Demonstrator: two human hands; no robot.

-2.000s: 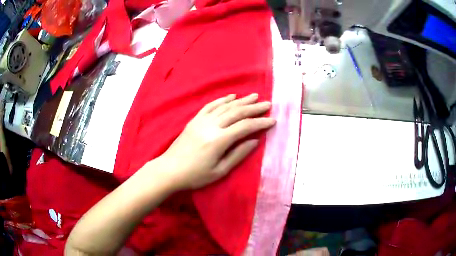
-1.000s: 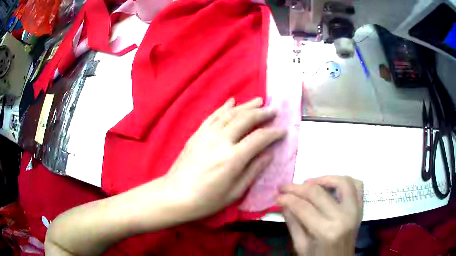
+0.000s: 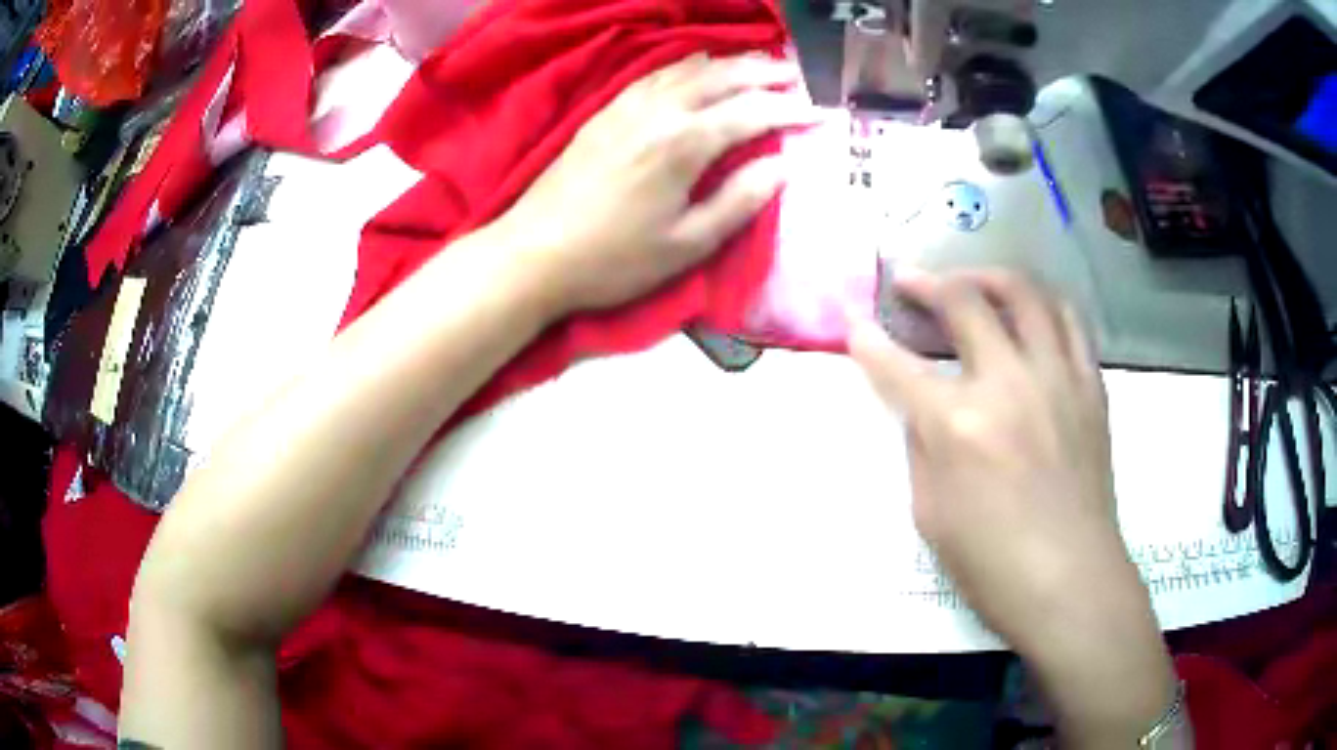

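Observation:
The red garment panel (image 3: 506, 110) lies bunched on the table, left of the sewing machine's presser foot area (image 3: 861, 139). The pink facing strip (image 3: 821, 279) lies along its right edge, its near end on the machine bed. My left hand (image 3: 660, 183) lies flat on the red cloth, its fingertips at the strip's left side, pressing rather than gripping. My right hand (image 3: 982, 344) is at the strip's lower right corner, slightly blurred, thumb near the corner and fingers bent over the bed. Whether it pinches the cloth cannot be told.
Thread snips (image 3: 1243, 418) and black scissors (image 3: 1287, 454) lie at the right. A blue pen (image 3: 1051, 183) and a dark box (image 3: 1177, 191) are on the bed. Clear packaging (image 3: 154, 366) and loose red strips (image 3: 271, 88) are at the left. Red cloth (image 3: 484, 681) hangs below the table edge.
Both hands have moved forward, towards the machine. The panel and strip have slid up with them, and the cloth has bunched, uncovering the table's front part and ruler.

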